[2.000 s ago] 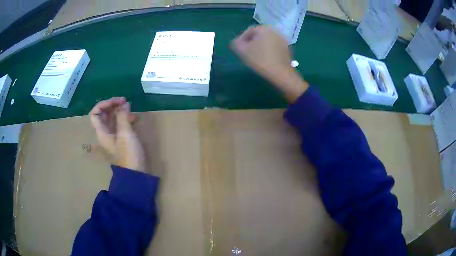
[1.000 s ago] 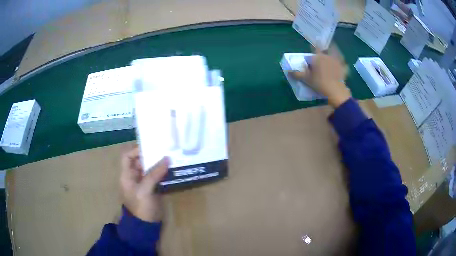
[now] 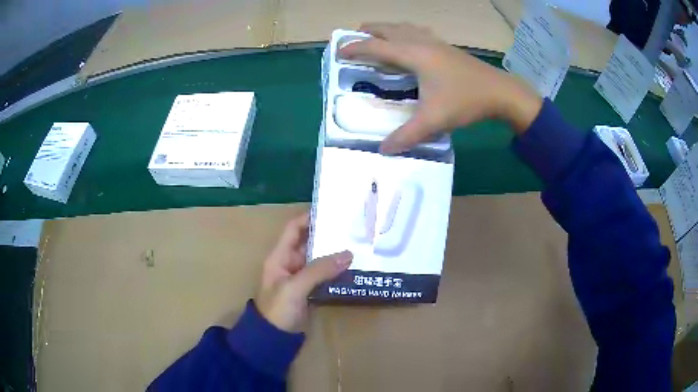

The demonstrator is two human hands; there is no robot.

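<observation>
My left hand (image 3: 295, 276) grips the lower left side of a white retail box (image 3: 383, 222), thumb on its front. The front shows two pale rounded devices above a black bottom band. A white inner tray (image 3: 331, 99) stands partly in the box mouth, its upper part outside. A pale hand warmer (image 3: 371, 112) lies in its lower compartment and a black cable (image 3: 375, 90) in the middle slot. My right hand (image 3: 451, 84) holds the tray from above, fingers across its top and thumb near the box mouth. It hides the tray's right part.
Two closed white boxes (image 3: 205, 139) (image 3: 61, 161) lie on the green belt (image 3: 283, 99) at left. Another filled tray (image 3: 621, 155) lies at right. Printed white cards (image 3: 538, 50) stand along the far right. Brown cardboard (image 3: 176, 291) covers the near surface.
My left hand has taken hold of the retail box. My right hand has picked a tray off the belt and brought it left to the box mouth, where it now sits partly inside.
</observation>
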